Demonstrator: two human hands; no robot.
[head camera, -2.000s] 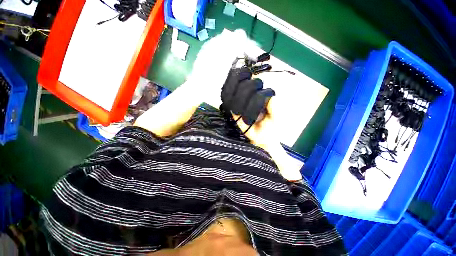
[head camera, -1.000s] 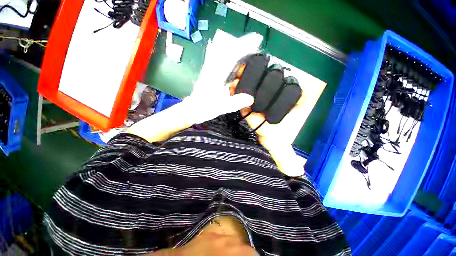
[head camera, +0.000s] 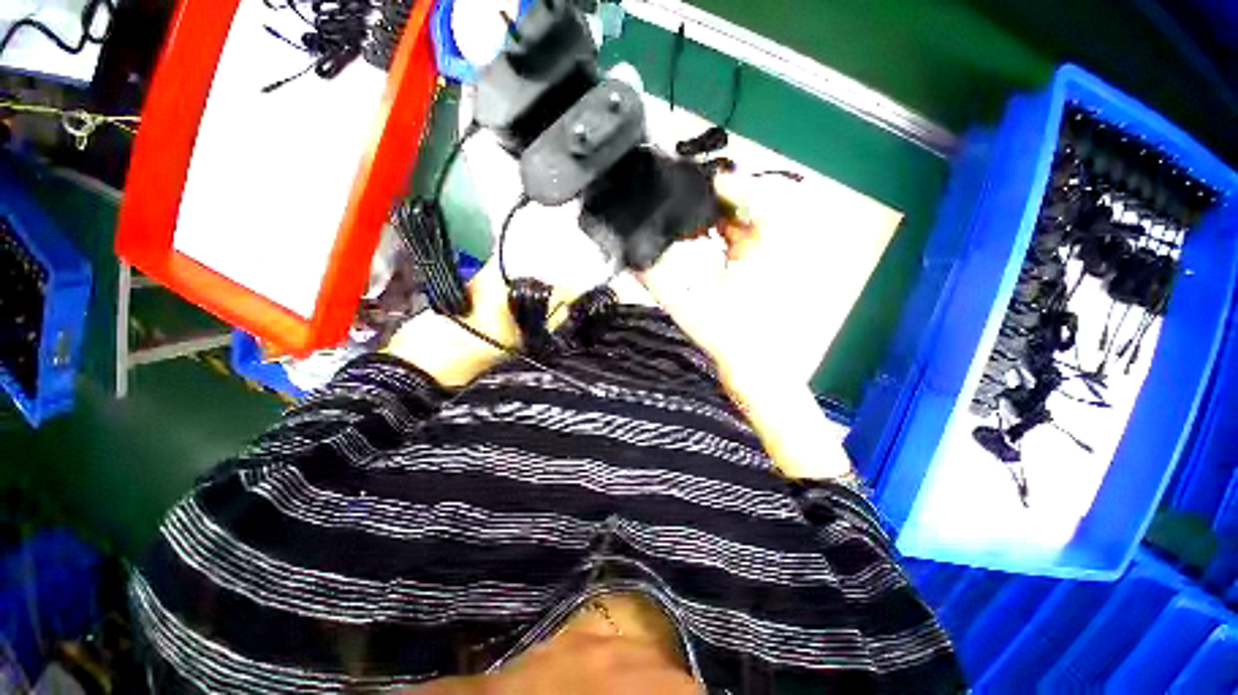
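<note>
Three black power adapters (head camera: 584, 139) are held in a slanting row over the white work sheet (head camera: 828, 231), prongs showing on the middle one. My left hand (head camera: 543, 242), in a white glove, is behind and under the row, its fingers mostly hidden. My right hand (head camera: 706, 258) is at the row's lower right end, fingers against the last adapter, overexposed and partly hidden. Bundled black cords (head camera: 432, 255) hang from the adapters over my left wrist. Another small black cord (head camera: 702, 141) lies on the sheet behind.
A red-orange bin (head camera: 356, 204) with corded adapters stands left. A blue bin (head camera: 980, 319) with rows of adapters stands right, beside stacked blue crates (head camera: 1086, 631). A small blue box (head camera: 448, 41) is partly hidden behind the adapters. Crumpled rags (head camera: 387, 292) lie below the red-orange bin.
The adapters have moved up and left from over the sheet and turned, so prongs now show. Their bundled cords now hang at the left. My left thumb no longer shows across them.
</note>
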